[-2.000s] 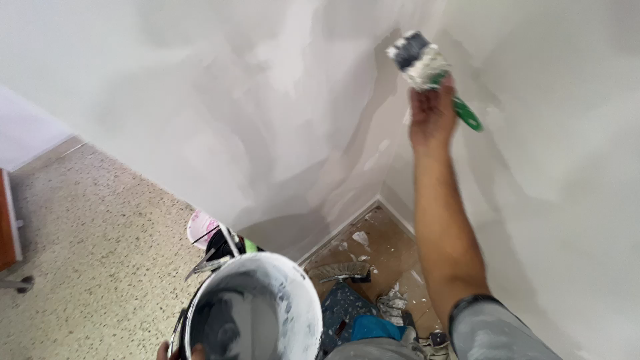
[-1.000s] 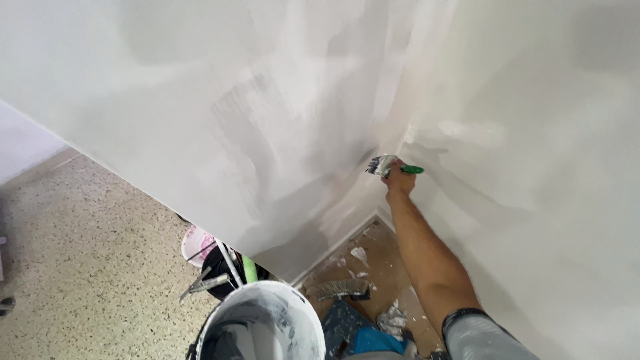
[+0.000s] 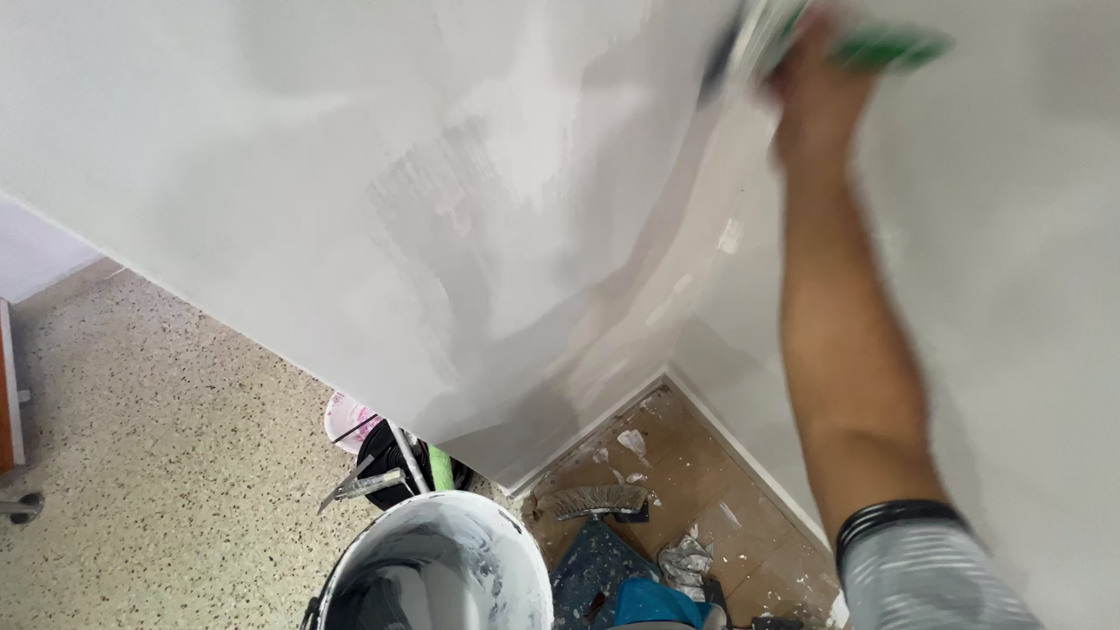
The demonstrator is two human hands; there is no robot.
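My right hand [image 3: 814, 70] is closed around a paintbrush [image 3: 888, 48] with a green handle, both blurred, at the top of the view. The brush's dark bristles touch or almost touch the wall [image 3: 525, 114] near the inner corner; which of the two cannot be told. Damp-looking grey strokes mark the wall below and left of the brush. A white bucket [image 3: 525, 560], its inside coated with white and grey paint, is at the bottom centre. My left hand is out of view.
Behind the bucket lie a black container [image 3: 376, 442] with tools, a green roller sleeve [image 3: 440, 468] and a pink-stained white tub [image 3: 343, 418]. On the brown floor [image 3: 744, 516] in the corner are a broom head [image 3: 591, 500], a crumpled wrapper [image 3: 687, 560] and paint flakes. Speckled flooring [image 3: 175, 420] spreads at left.
My right hand with the brush has moved from low in the corner up along the wall. The fingers of my left hand, seen at the bucket's left side two seconds ago, are out of view.
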